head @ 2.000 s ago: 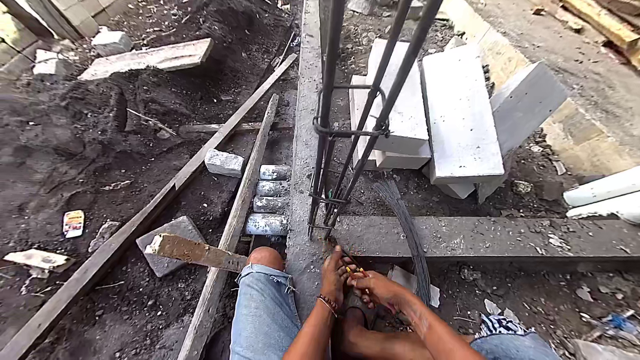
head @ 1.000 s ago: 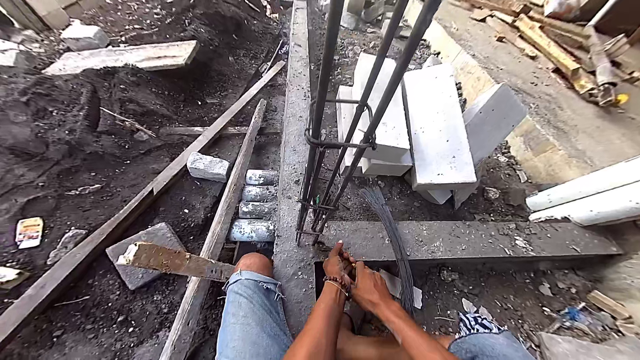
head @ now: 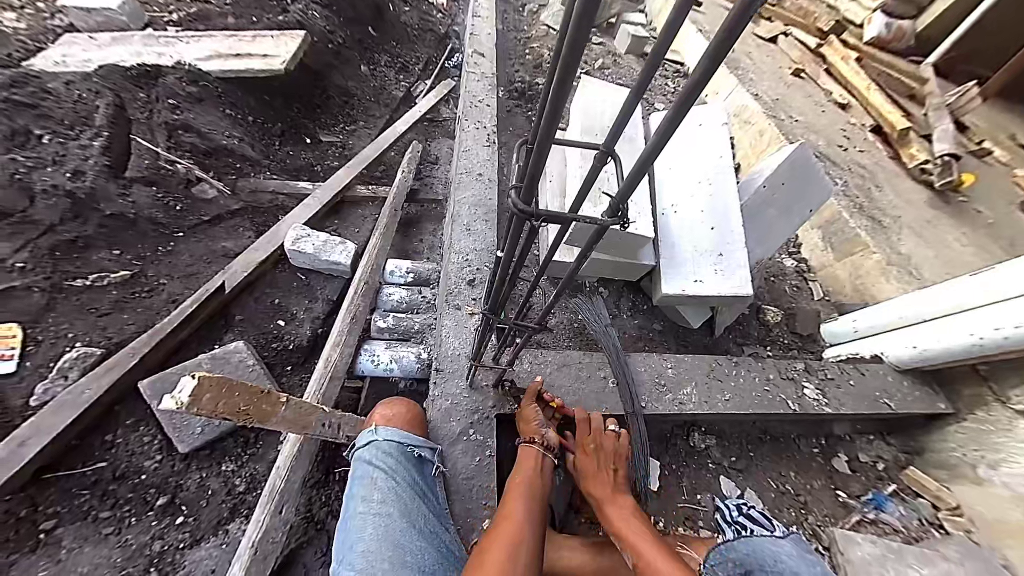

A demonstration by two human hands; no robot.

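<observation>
Several upright steel rebars (head: 560, 216), ringed by wire-tied stirrups, rise from the corner of a concrete beam (head: 472, 200). At their foot, my left hand (head: 538, 416) is around a small tool with red handles (head: 565, 411), its dark head near the lowest stirrup; the jaws are too small to make out. My right hand (head: 598, 456), a ring on one finger, holds the same handles from the right. A bundle of thin tie wire (head: 616, 360) lies over the side beam (head: 736, 386), just right of my hands.
White blocks (head: 700, 208) are stacked behind the side beam. White pipes (head: 928, 320) lie at the right. Left of the long beam are wooden planks (head: 352, 296), short pipe pieces (head: 392, 359), a grey slab (head: 208, 392) and dark soil. Scrap wood (head: 880, 88) lies at the upper right.
Both hands stay at the foot of the rebars, with the fingers in a somewhat different grip on the tool. The view has shifted slightly to the right.
</observation>
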